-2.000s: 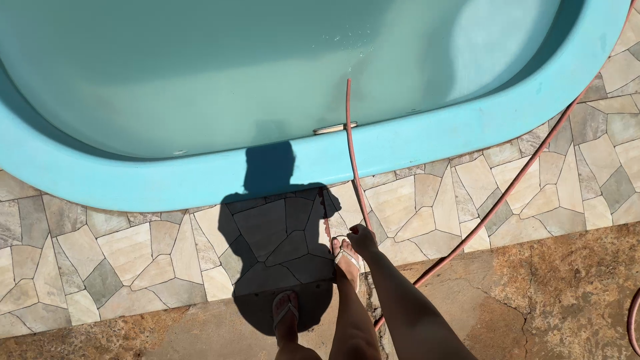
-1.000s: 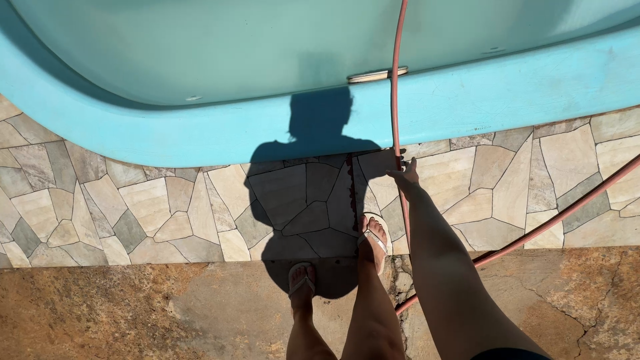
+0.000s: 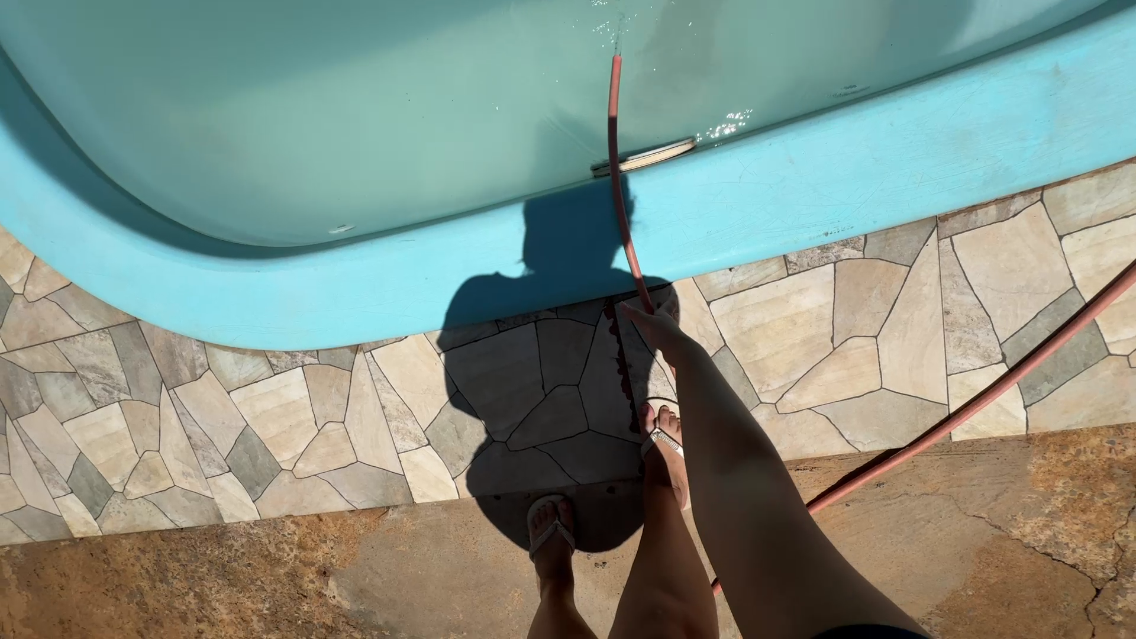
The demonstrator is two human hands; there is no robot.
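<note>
My right hand (image 3: 655, 327) is closed around a reddish garden hose (image 3: 626, 226), just outside the pool's light-blue rim (image 3: 373, 288). From the hand the hose runs over the rim, and its free end points out above the greenish pool water (image 3: 355, 115). Water leaves that end, and small ripples and glints show near it. A pale oblong fitting (image 3: 657, 155) lies at the inner edge of the rim, partly crossed by the hose. My left hand is out of view.
Irregular stone tiles (image 3: 772, 311) border the pool, with cracked brown concrete (image 3: 426, 568) behind them. Another length of hose (image 3: 976, 404) crosses tiles and concrete at the right. My feet, in thong sandals (image 3: 552, 532), stand in my shadow.
The hose end, outside the frame one second ago, is in view over the water again. The view has shifted and tilted. My right hand stays on the hose.
</note>
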